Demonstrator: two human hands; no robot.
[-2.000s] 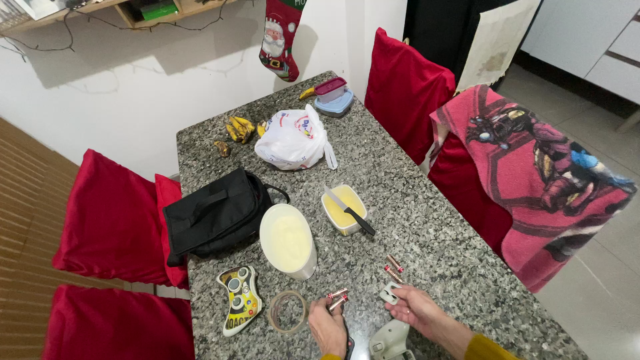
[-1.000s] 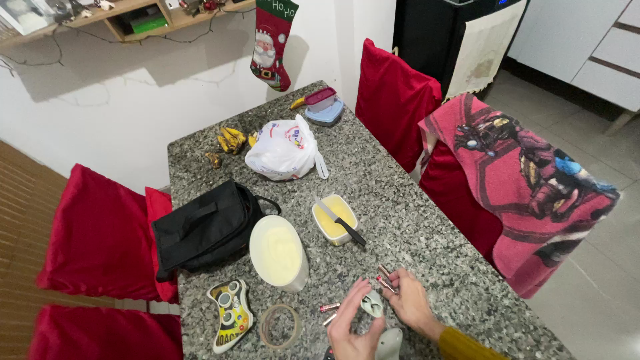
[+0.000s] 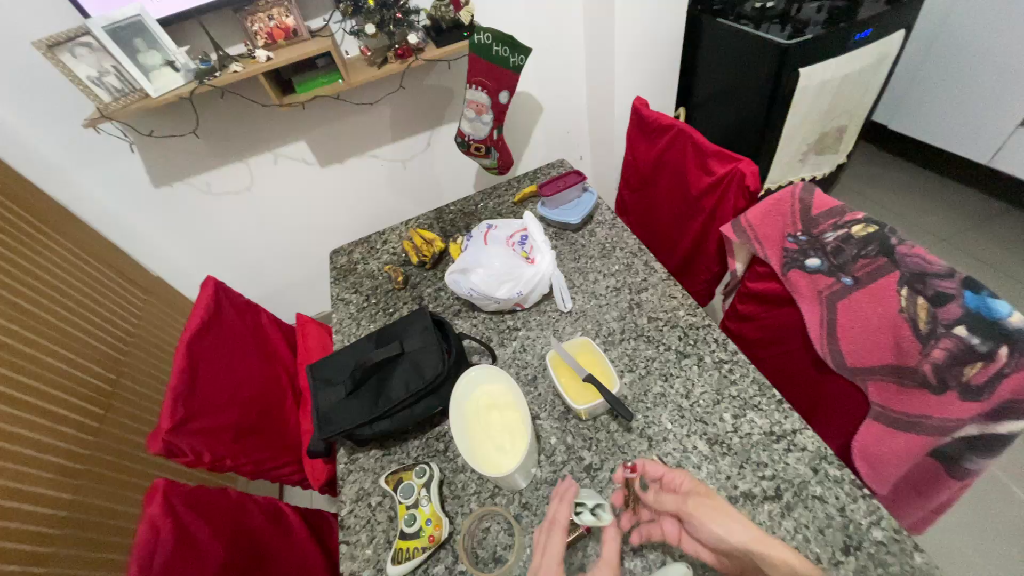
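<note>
My left hand (image 3: 572,536), near the bottom edge, holds a small whitish plastic battery holder (image 3: 592,509) between thumb and fingers. Just right of it, my right hand (image 3: 680,512) pinches a small battery (image 3: 630,480) with a reddish end, held upright. Another battery (image 3: 578,531) shows partly behind my left fingers. Left of the hands are a roll of clear tape (image 3: 491,541) and a game controller (image 3: 418,516) with a yellow and black face. Part of a whitish object (image 3: 672,569) shows below my right hand.
On the granite table (image 3: 680,384) stand a tall white tub (image 3: 492,424), a yellow-filled container (image 3: 582,376) with a knife (image 3: 594,381) across it, a black bag (image 3: 384,376), a white plastic bag (image 3: 508,264), bananas (image 3: 423,247) and lidded containers (image 3: 566,200). Red-covered chairs (image 3: 688,200) flank it.
My left hand has lifted the whitish holder, which my right hand held two seconds ago. My right hand has taken hold of a battery. The view has shifted.
</note>
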